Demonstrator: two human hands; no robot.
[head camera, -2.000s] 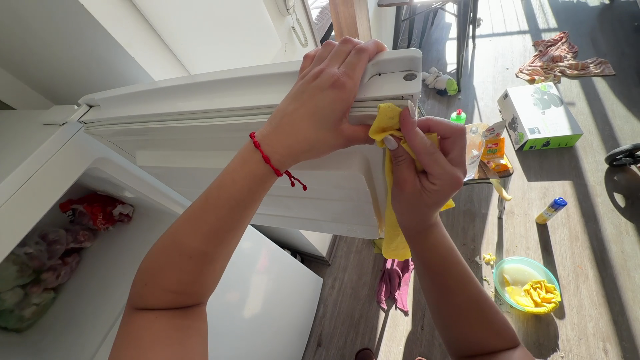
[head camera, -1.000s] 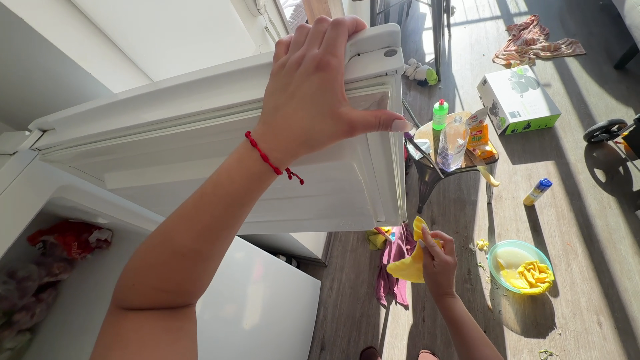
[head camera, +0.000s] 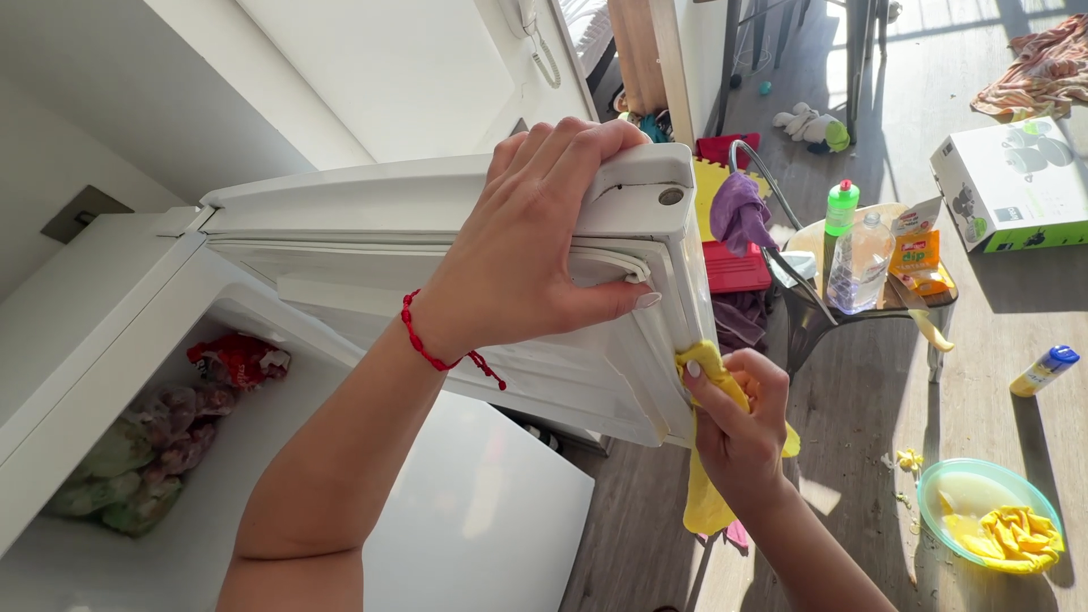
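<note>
My left hand (head camera: 535, 229), with a red cord bracelet at its wrist, grips the top corner of an open white freezer door (head camera: 348, 200), thumb on the inner side near the gasket. In my right hand (head camera: 739, 425) is a yellow cloth (head camera: 710, 501), pressed against the door's side edge below that corner; part of the cloth hangs down. To the left, the freezer compartment (head camera: 272, 425) holds several bags of frozen food (head camera: 161, 442) and a red bag (head camera: 238, 359).
A chair (head camera: 935, 299) bears a green bottle (head camera: 842, 208), a clear bottle (head camera: 860, 263), a knife and an orange packet (head camera: 920, 259). On the floor are a bowl (head camera: 939, 531) with water and yellow cloth, a spray can (head camera: 1044, 371) and a box (head camera: 1011, 183).
My right hand, away from the door and lower a second ago, is back against its side edge with the yellow cloth. My left hand stays on the door's top corner.
</note>
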